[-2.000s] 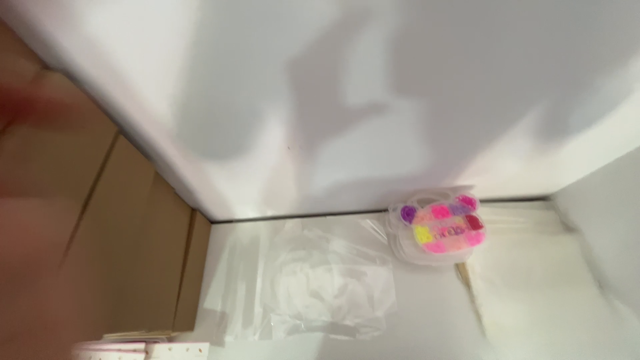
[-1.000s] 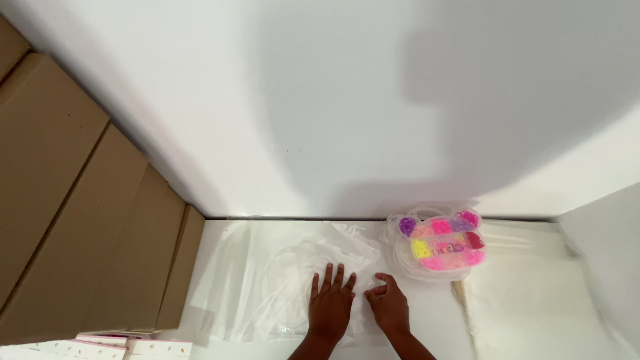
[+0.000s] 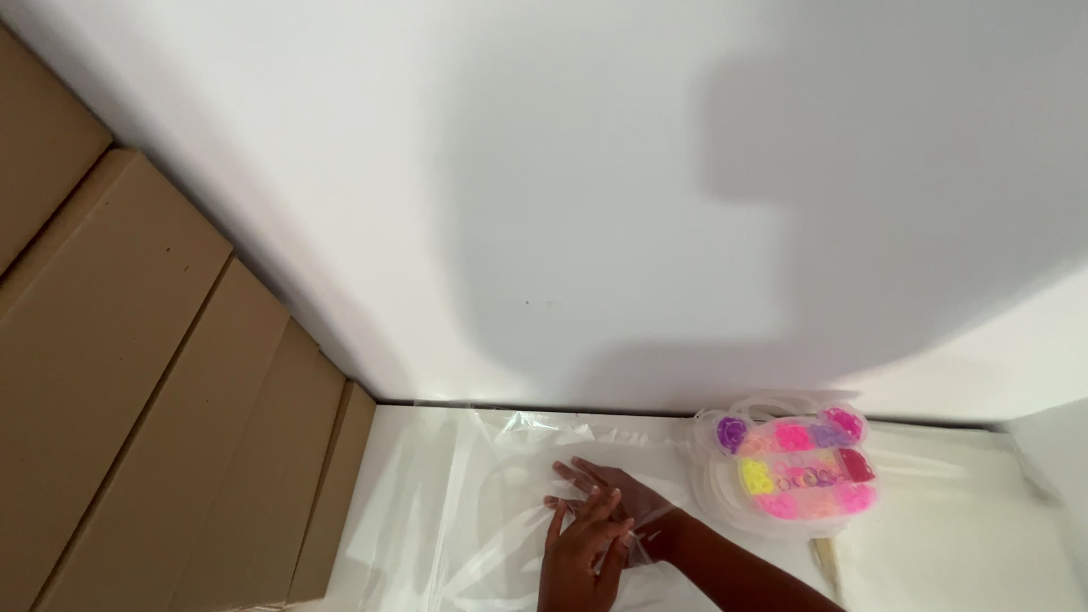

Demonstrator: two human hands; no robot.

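My right hand (image 3: 629,501) is inside a clear plastic bag (image 3: 476,510), its fingers spread and pointing left under the film. On top of it lies my left hand (image 3: 582,552), outside the bag, fingers apart and touching the film near the right wrist. The bag lies on the white surface, its far edge near the wall. Right of my hands sits a stack of clear plastic animal-head-shaped cases (image 3: 807,467); the top one holds small pink, purple, yellow and red bands in compartments.
Cardboard boxes (image 3: 170,382) stand in a row along the left side. A white wall (image 3: 527,212) rises behind the surface (image 3: 361,476). At the right lies a pile of whitish translucent plastic bags or sheets (image 3: 952,527) beside the stacked cases.
My right hand has gone from beside the film to inside the bag. My left hand has moved right, onto it. Two seconds ago neither hand was on the bag.
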